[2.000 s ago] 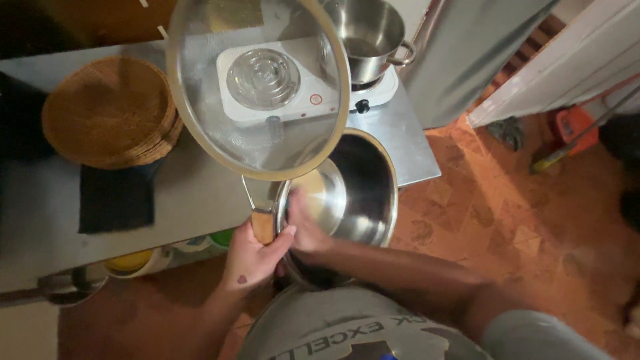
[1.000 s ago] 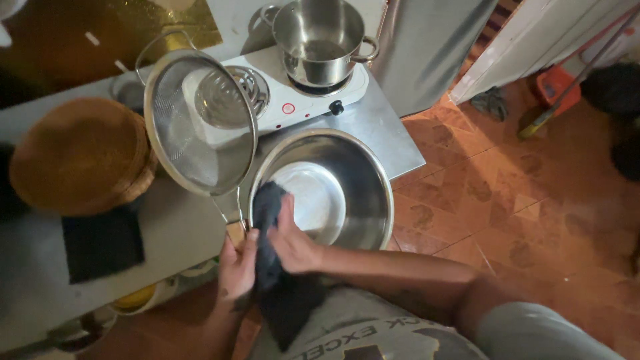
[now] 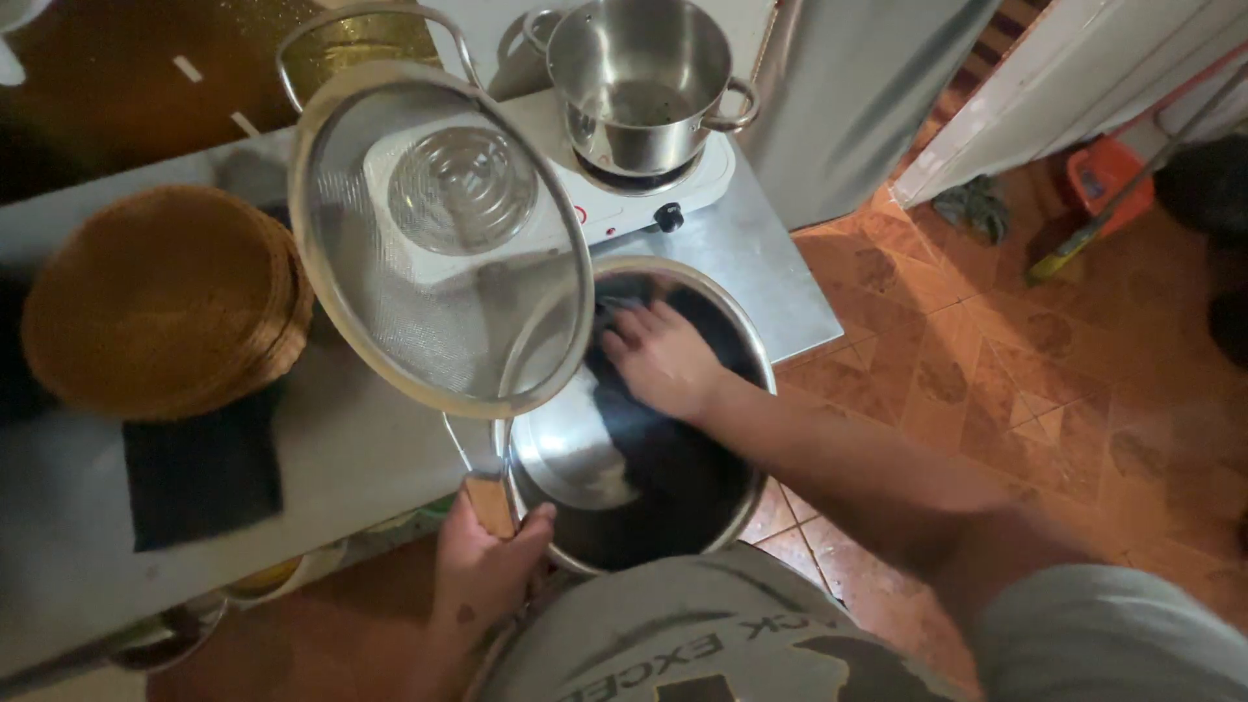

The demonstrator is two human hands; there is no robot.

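Note:
My left hand (image 3: 492,546) grips the wooden handle (image 3: 490,505) of a fine mesh strainer (image 3: 444,322), whose round mesh stands tilted above the table; the thumb lies by the near rim of a large steel pot (image 3: 570,458). Inside that pot, my right hand (image 3: 663,361) presses near the far wall with a dark cloth (image 3: 648,429) under it. The cloth's outline is hard to tell from the dark reflections around it. The pot sits at the table edge, close against my body.
A smaller steel pot (image 3: 643,97) stands on the right burner of a white electric hotplate (image 3: 717,175). Stacked woven baskets (image 3: 161,302) and a dark cloth piece (image 3: 200,478) lie at left on the metal table (image 3: 370,478). An orange dustpan (image 3: 1111,185) is on the tiled floor.
My right hand has gone from the pot's near left side to its far inner wall. The dark cloth, which hung over the near left rim one second ago, now lies inside the pot.

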